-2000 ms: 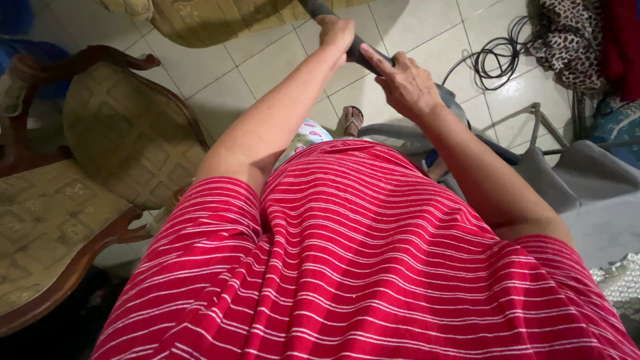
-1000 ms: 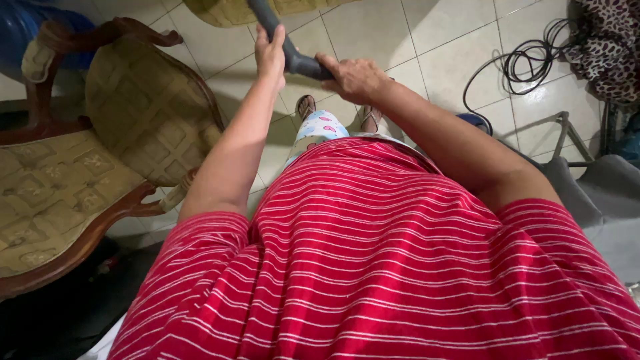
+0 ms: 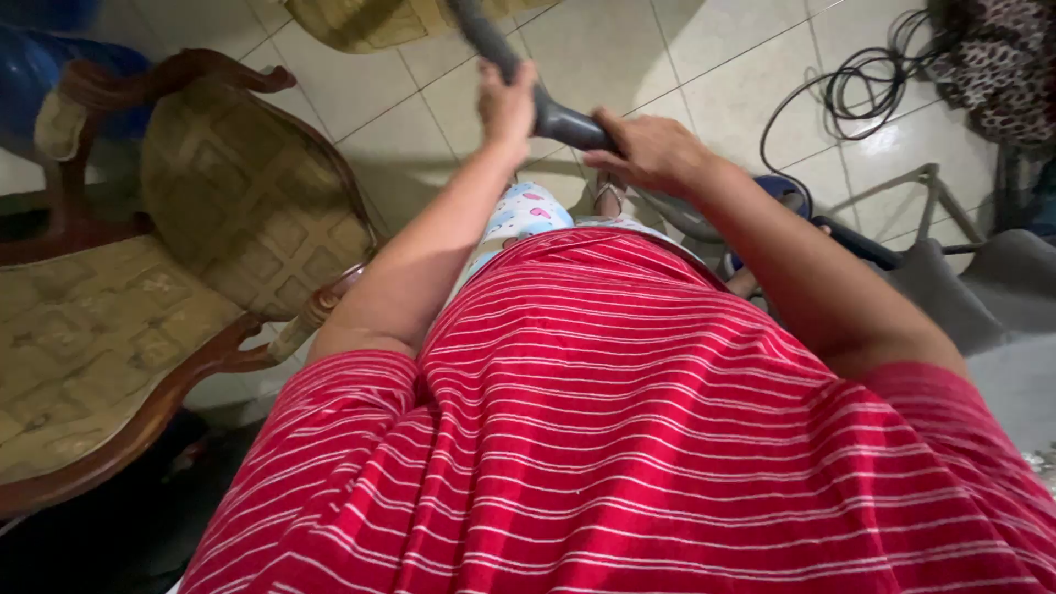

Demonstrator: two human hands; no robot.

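Note:
A dark grey, bent tube (image 3: 568,126), which looks like a vacuum cleaner's hose handle, runs from the top edge down to my hands. My right hand (image 3: 656,153) is wrapped around its lower right end. At the bend, my left hand (image 3: 506,111) lies against the tube from the left, its fingers raised and slightly blurred; whether they close round it cannot be told. The tube's far end is out of view.
A carved wooden armchair with patterned upholstery (image 3: 91,346) stands at the left, another upholstered seat (image 3: 371,25) at the top. Coiled black cable (image 3: 874,91) lies on the tiled floor (image 3: 742,74) near leopard-print cloth (image 3: 1006,66). Grey fabric on a metal frame (image 3: 949,289) is at the right.
Two seconds ago both hands were round the tube, which slanted down to the right. Since then the tube's bend has come into view, and my left hand has changed its hold.

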